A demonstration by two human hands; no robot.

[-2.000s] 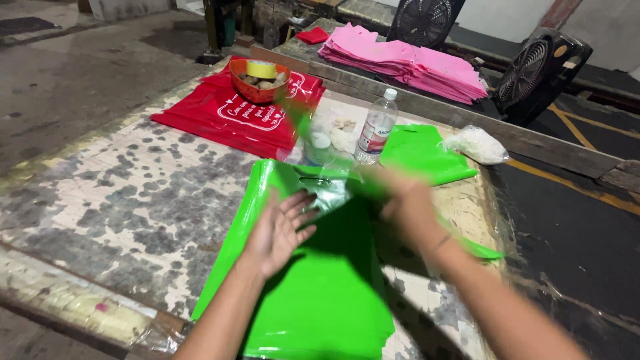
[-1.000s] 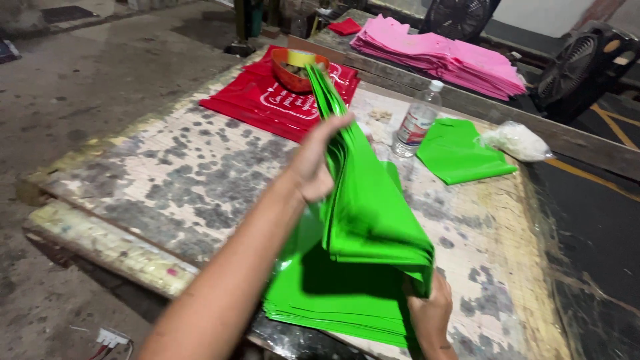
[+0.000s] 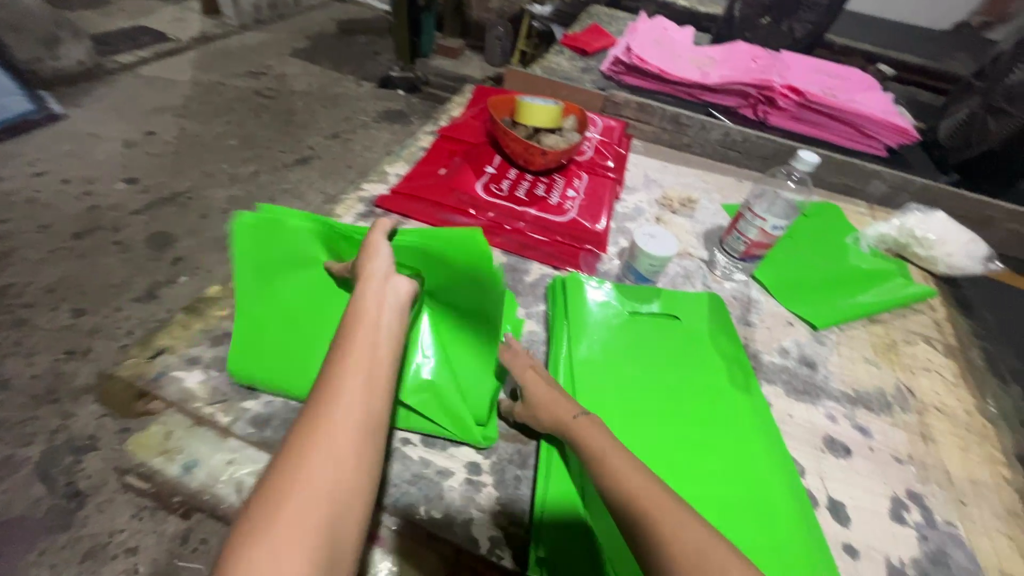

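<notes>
A folded bundle of green plastic bags [image 3: 296,312] lies at the left of the stained table. My left hand [image 3: 376,268] is on its upper part, fingers spread into the folds; whether it grips them is hard to tell. At the bundle's right edge is my right hand [image 3: 532,392], its fingers apart and nothing seen in them. Just right of that hand, under my forearm, a flat stack of green bags [image 3: 680,384] shows a die-cut handle slot at its top end. The bundle's underside is hidden.
Behind lie red printed bags [image 3: 448,176] with an orange bowl [image 3: 524,148] of stones and yellow tape [image 3: 538,112] on them. A white-lidded jar [image 3: 650,254], a plastic bottle [image 3: 760,216], another green piece [image 3: 832,272] and a clear bag of white material [image 3: 932,240] stand right. Pink sheets [image 3: 752,80] lie beyond.
The green bundle, held above the stack in both hands one second ago, has moved left onto the table beside the stack. My right hand has moved from its lower right corner to its right edge.
</notes>
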